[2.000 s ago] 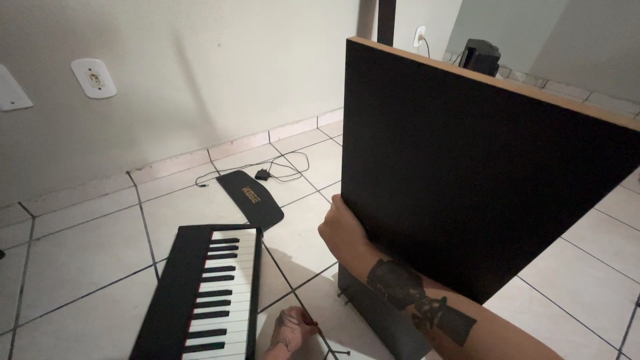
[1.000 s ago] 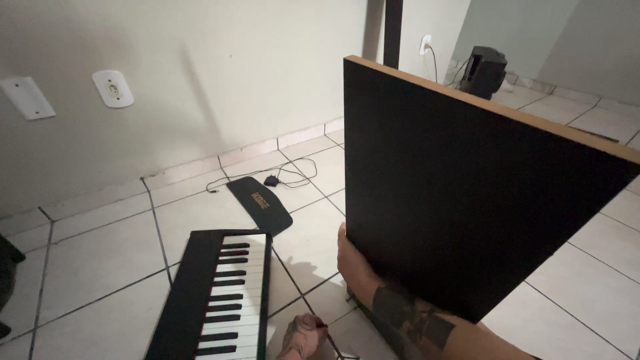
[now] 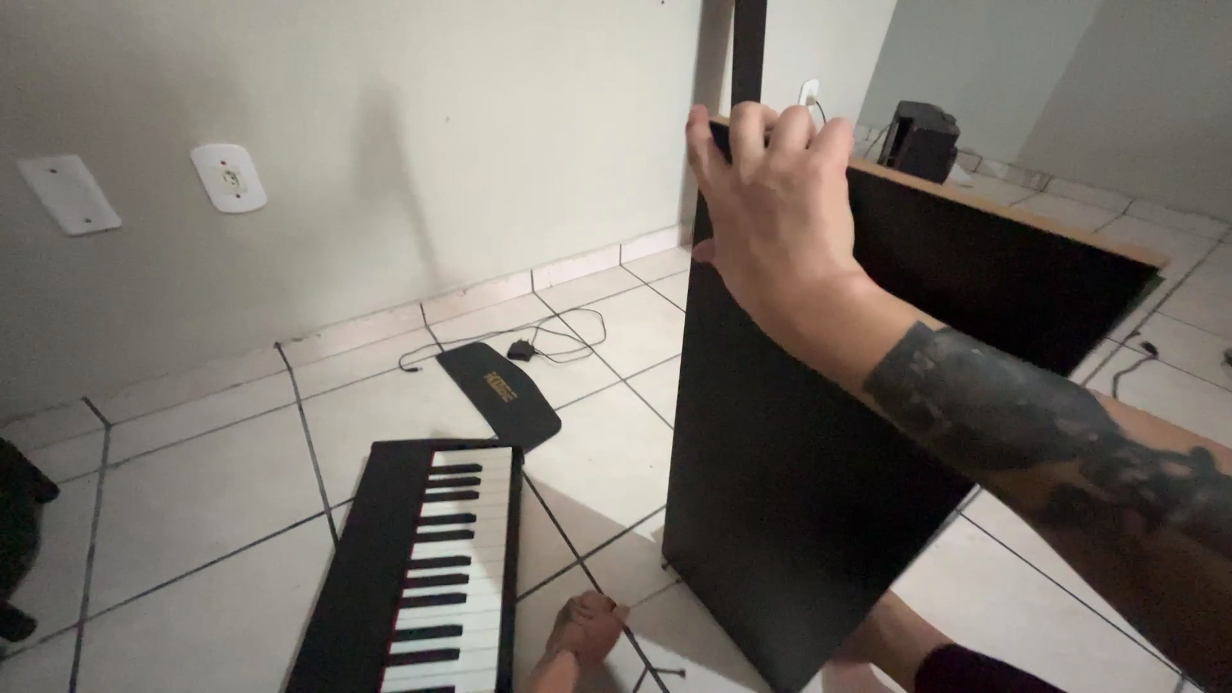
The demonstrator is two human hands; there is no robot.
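Observation:
A large black panel (image 3: 818, 462) with a light wood-coloured edge stands upright on the tiled floor. My right hand (image 3: 780, 183) grips its upper left corner, fingers over the top edge and thumb at the side. Low at bottom centre, between a black keyboard (image 3: 472, 549) with black and white keys and the panel, is my left hand (image 3: 587, 626), its fingers curled; whether it holds anything is unclear. Just right of it, a thin forked piece (image 3: 659, 671) shows near the floor. Part of a bare limb with dark cloth appears below the panel.
A black flat board (image 3: 499, 395) with gold lettering lies beyond the keyboard, beside a power adapter (image 3: 521, 350) and its looped cable. A wall with outlets runs behind. A black device (image 3: 919, 142) stands at the back right; a dark object (image 3: 21, 529) is at far left.
My right hand has moved up from the panel's lower left side to its upper left corner. The bare limb with dark cloth now shows below the panel.

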